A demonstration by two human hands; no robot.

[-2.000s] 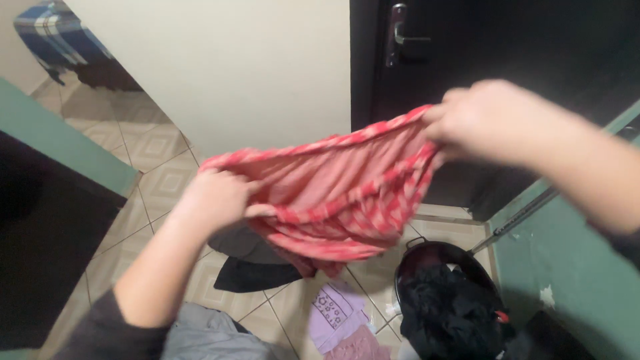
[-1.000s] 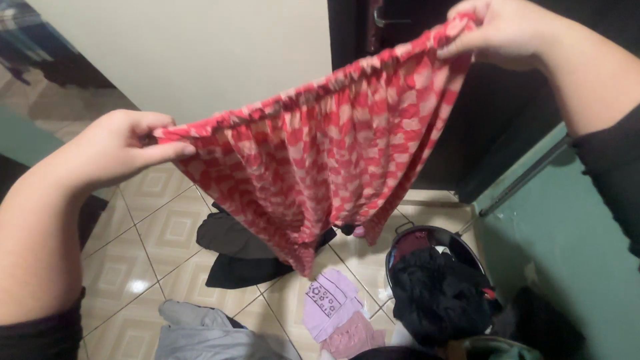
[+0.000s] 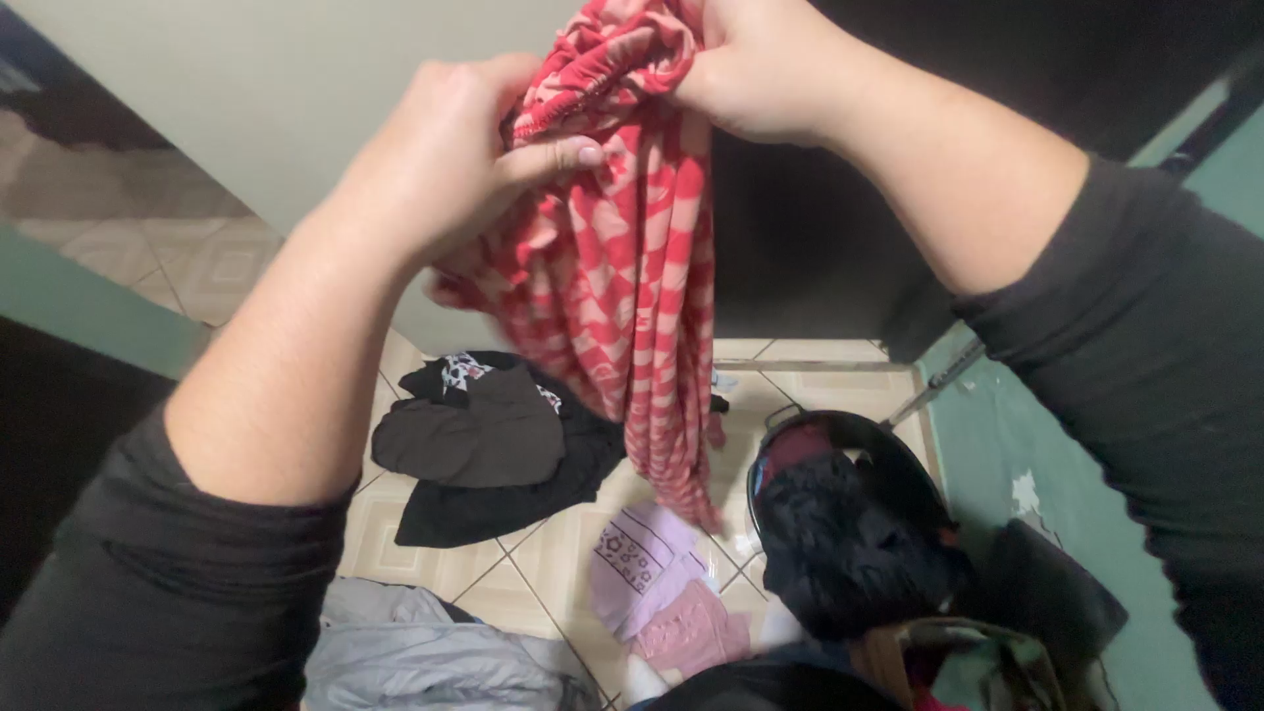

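A red and pink patterned garment [image 3: 632, 257] with a gathered, stitched edge hangs bunched between my hands, its narrow lower end dangling over the floor. My left hand [image 3: 474, 158] grips its upper left side, thumb lying across the front of the cloth. At the top right, my right hand [image 3: 741, 69] holds the bunched edge, with its fingertips partly hidden by fabric. Below the garment lie a lilac printed cloth [image 3: 642, 558] and a pink cloth [image 3: 691, 627], which touch on the tiles.
Dark clothes [image 3: 484, 434] lie on the tiled floor at centre left, grey clothing [image 3: 434, 652] nearer me. A black tub [image 3: 894, 444] of dark laundry stands by the green wall [image 3: 1037, 425]. Beside it is another container [image 3: 889, 662] with clothes. A dark door [image 3: 810, 237] stands behind.
One second ago the garment was stretched wide between my hands. Now my hands are close together and the cloth hangs gathered in folds.
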